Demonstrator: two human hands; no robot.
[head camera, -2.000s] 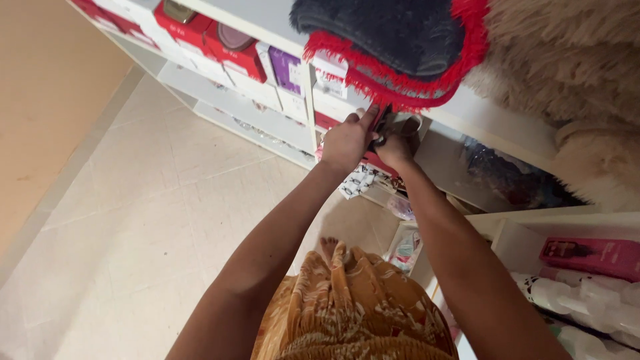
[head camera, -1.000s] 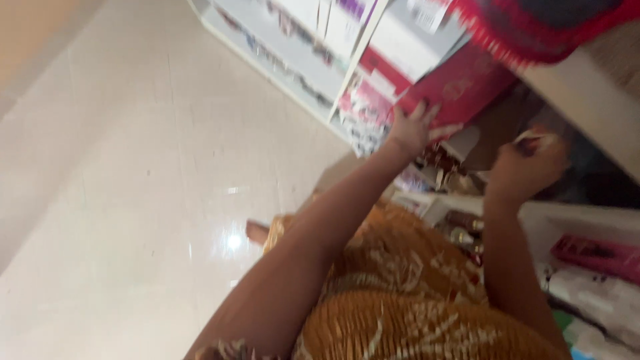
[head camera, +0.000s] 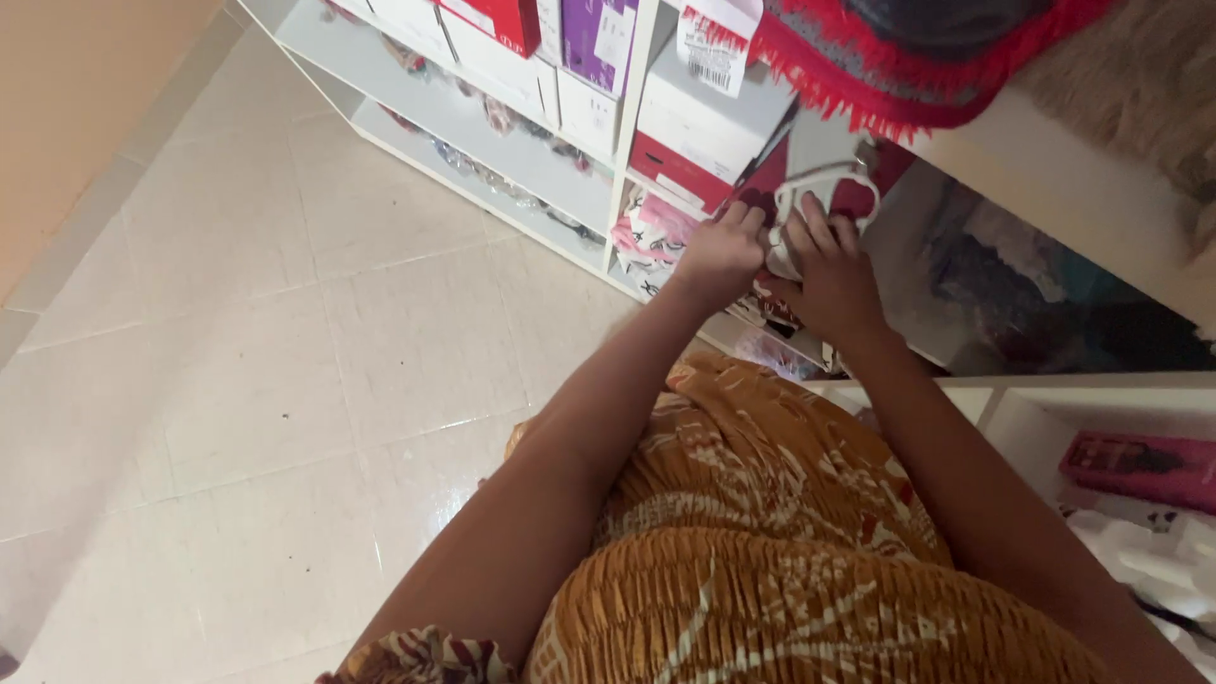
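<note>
My left hand (head camera: 724, 252) and my right hand (head camera: 832, 275) meet at a white strappy item (head camera: 785, 249), perhaps a sandal, in front of a shelf compartment. The right hand's fingers lie over it, and a thin white loop rises above them. My left hand's fingers are curled at its left edge beside something dark red; its exact hold is partly hidden. Behind the hands lies a red and grey surface, apparently an open shoebox (head camera: 825, 133). Stacked white and red boxes (head camera: 698, 119) stand just left of it.
White shelving (head camera: 627, 95) holds boxes, a purple box (head camera: 597, 38) and wrapped goods. A red-fringed dark textile (head camera: 912, 66) and beige fluffy fabric (head camera: 1121, 104) overhang the top. At lower right, a compartment holds a pink box (head camera: 1140, 465). Tiled floor (head camera: 285, 380) lies at left.
One second ago my hands were apart, the left on a red box and the right holding a small pale item. Now they are together at the white strappy item.
</note>
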